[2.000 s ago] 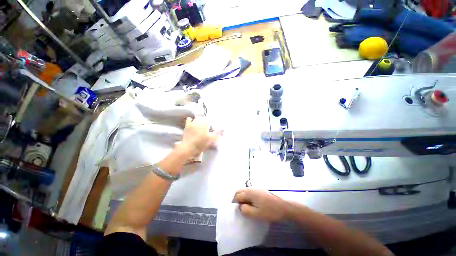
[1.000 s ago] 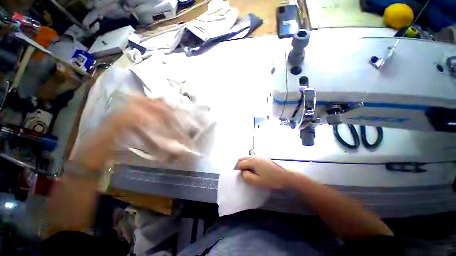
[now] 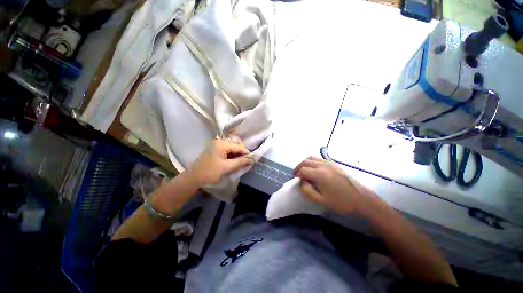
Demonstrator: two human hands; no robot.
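Observation:
The cream garment [image 3: 192, 97] lies bunched on the left of the white table, with raised seam strips across it. My left hand [image 3: 223, 162] pinches the garment's edge at the table's front edge. My right hand [image 3: 324, 182] holds a small pale cut piece [image 3: 289, 201] with a rounded edge, which hangs over the front edge. The two hands are apart, both left of the sewing machine head [image 3: 447, 80]. The presser foot area is partly hidden under the head.
Dark-handled scissors [image 3: 457, 165] lie under the machine arm, with black snips [image 3: 486, 218] to their right. A phone [image 3: 417, 9] is at the back. A long cream strip [image 3: 123, 68] lies at the far left. A blue basket [image 3: 100, 212] stands below the table.
The view has tilted down and closer. My left hand has moved right to the front edge and grips the garment, which is now spread with its seams showing. My right hand still holds the cut piece.

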